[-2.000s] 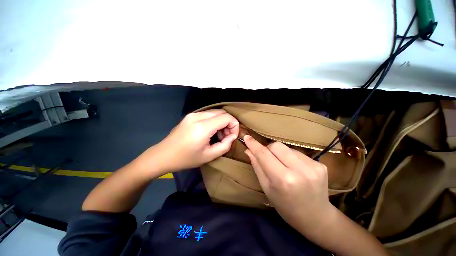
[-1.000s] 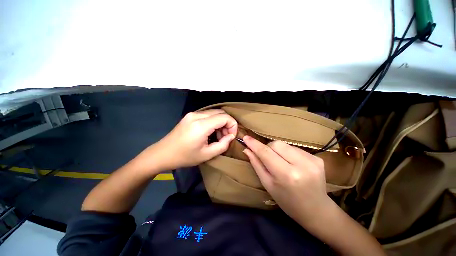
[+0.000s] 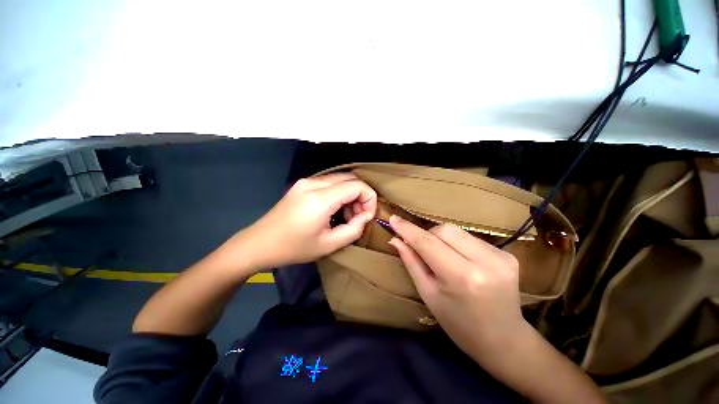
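A tan-brown handbag (image 3: pixel 370 280) rests in front of my dark apron, its mouth open upward. A gold zipper (image 3: pixel 481 230) runs inside the mouth, and a gold ring (image 3: pixel 557 238) shows at its right corner. My left hand (image 3: pixel 327 217) is at the bag's left corner, thumb and fingertips pinched together on the bag's edge or a thread; which is too small to tell. My right hand (image 3: pixel 461 272) reaches over the front edge and holds the thread snips, mostly hidden in the palm; a small dark purplish tip (image 3: pixel 384 224) shows by the left fingertips. A small gold fitting (image 3: pixel 427 321) is on the front panel.
A white-covered table (image 3: pixel 315 71) spans the top. A green-handled tool (image 3: pixel 669 28) lies at its right, with black cords (image 3: pixel 603 118) running down to the bag. More brown bags (image 3: pixel 662 292) are at the right. A metal frame (image 3: pixel 91 177) stands at the left above a grey floor.
My right index finger and thumb have opened slightly around the small dark tip, and the right hand has shifted a little to the right. My left hand and the bag stay nearly still.
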